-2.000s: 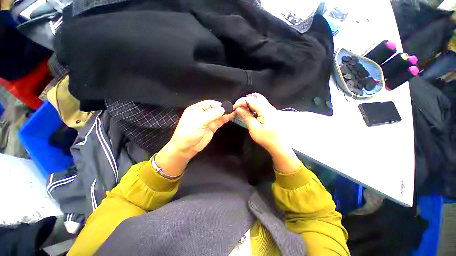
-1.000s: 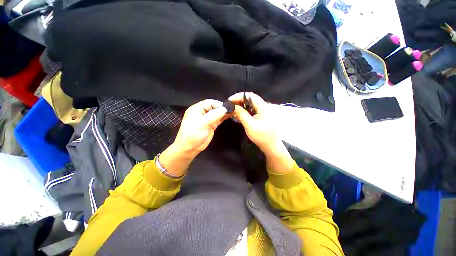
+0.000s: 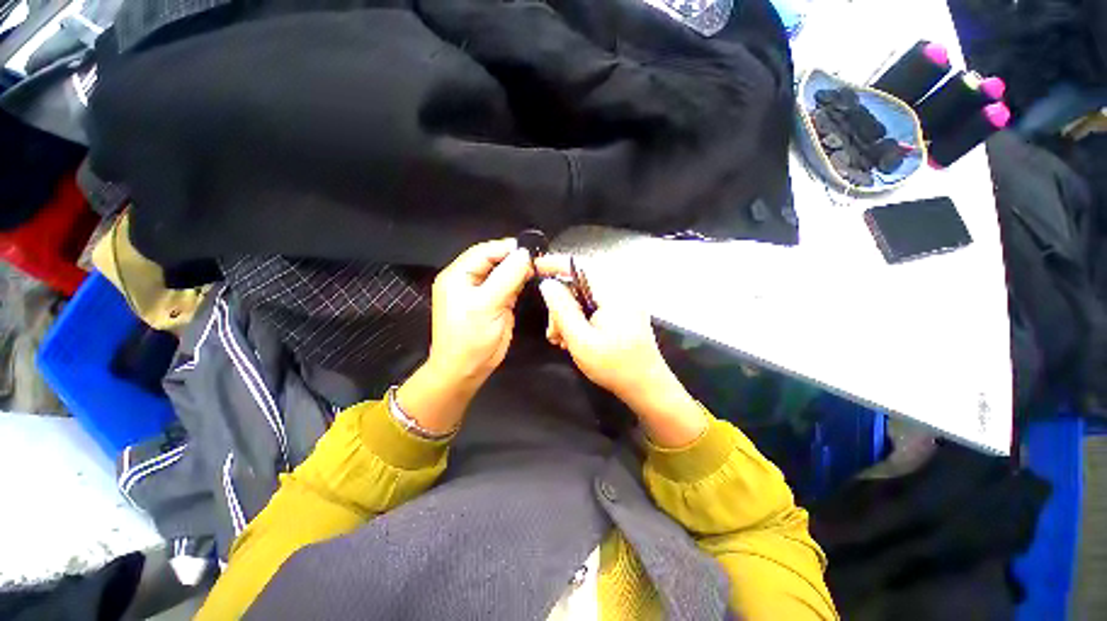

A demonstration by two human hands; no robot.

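Note:
A large black coat [image 3: 304, 146] lies over the table in front of me, with its dark checked lining [image 3: 328, 309] hanging at the near edge. My left hand [image 3: 477, 306] pinches a dark round button [image 3: 532, 240] between thumb and fingers at the coat's near edge. My right hand [image 3: 607, 337] is just right of it, its fingertips close to the button. Dark thread snips [image 3: 582, 286] are held in the right hand, pointing up. No needle or thread can be made out.
A bluish bowl [image 3: 915, 119] of dark buttons stands on the white table [image 3: 838, 322] at right. Black thread cones [image 3: 959, 119] with pink tips are beside it, and a black smartphone [image 3: 918, 228] lies below. A striped grey garment [image 3: 194, 394] and a blue bin [image 3: 91, 364] are at left.
The view has shifted, so the table items sit higher in the picture. My right fingertips have drawn lower relative to the button, which stays in my left fingers. The snips now tilt differently.

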